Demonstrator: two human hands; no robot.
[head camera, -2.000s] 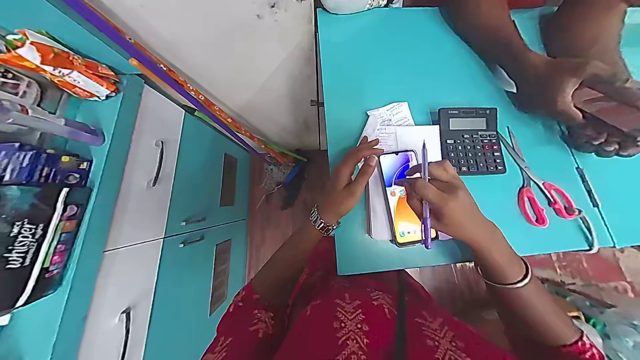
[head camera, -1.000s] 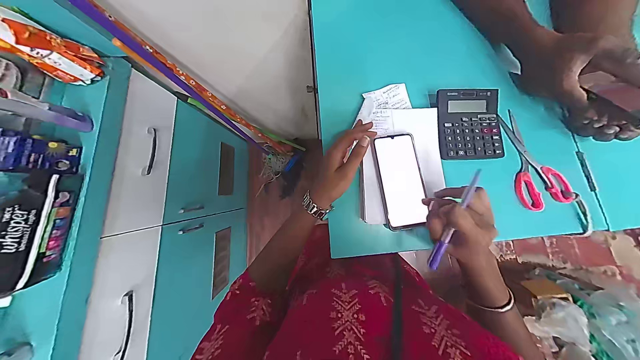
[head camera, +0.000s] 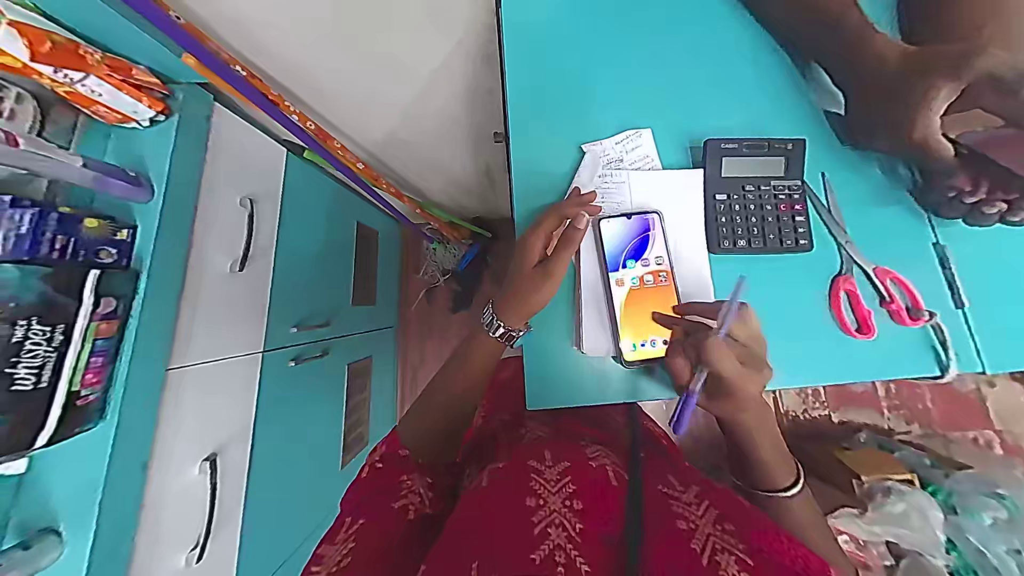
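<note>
A smartphone with a lit screen of app icons lies on a stack of white paper. My left hand, wearing a metal watch band, rests at the upper left edge of the phone and paper, holding nothing. Between the fingers of my right hand is a purple pen; a fingertip is over the phone's right side. A handwritten slip lies at the top of the stack. Just right of the paper is a black Casio calculator. Scissors with red handles lie farther right.
Another person's hands hold a dark object at the table's upper right. The teal table has a hinged seam at right. Shelves with packets and drawers stand at left. Plastic bags lie below, at lower right.
The phone screen went from a home screen to plain white, and now shows icons again. My right hand has moved from beside the phone back over its lower right edge, pen still held.
</note>
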